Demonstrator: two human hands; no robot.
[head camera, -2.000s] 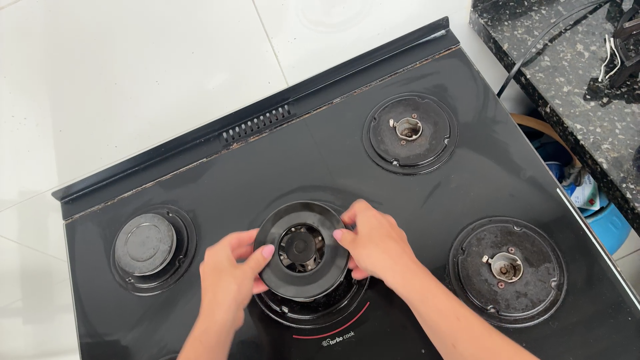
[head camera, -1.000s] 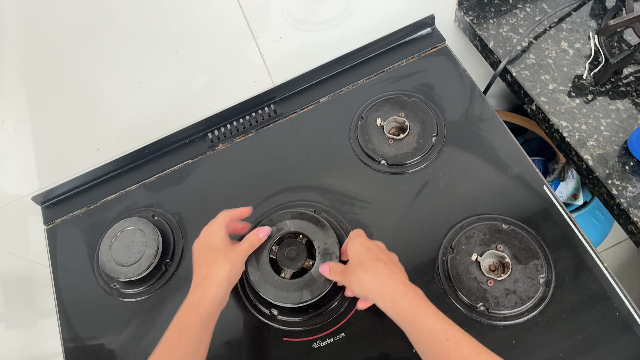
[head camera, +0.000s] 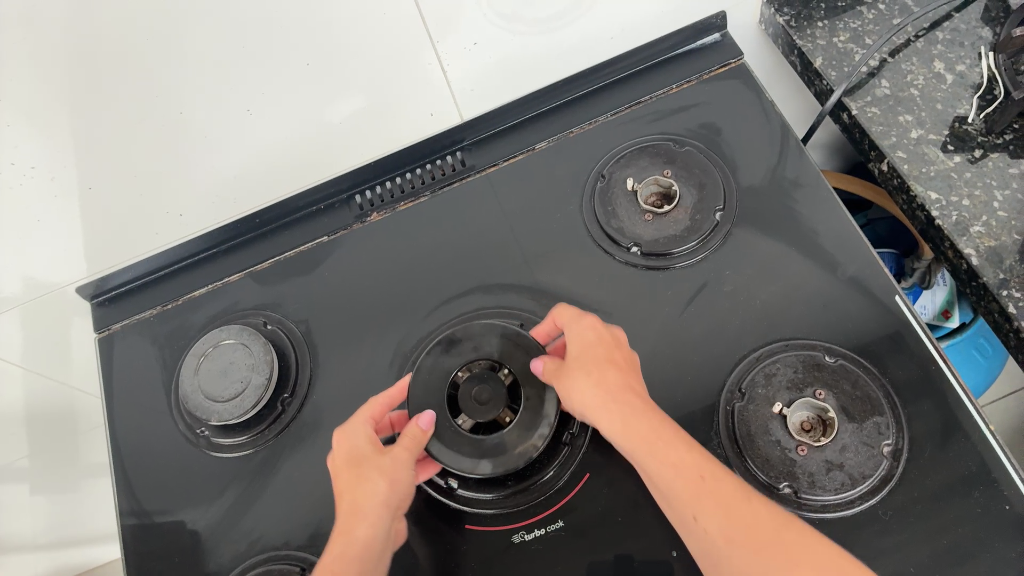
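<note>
A black ring-shaped burner cap (head camera: 438, 444) lies over the central burner of a black gas cooktop (head camera: 512, 240), offset toward the upper left of its round base (head camera: 544, 472). My left hand (head camera: 380, 464) holds the cap's left edge, thumb on top. At its upper right edge, my right hand (head camera: 596, 364) grips it between thumb and fingers. A smaller round black centre piece (head camera: 483, 396) shows within the ring's opening. The fingertips beneath the rim are hidden.
A capped burner (head camera: 228, 374) sits at left. Two uncapped burners, one at upper right (head camera: 658, 194) and one at lower right (head camera: 812, 424), expose metal cups. Beyond the cooktop's right side are a speckled stone counter (head camera: 912, 104), a black cable (head camera: 860, 76) and a blue container (head camera: 972, 352).
My left hand, raised off the cap with fingers spread one second ago, is back on its left edge. My right hand has moved up along the rim from the cap's right side.
</note>
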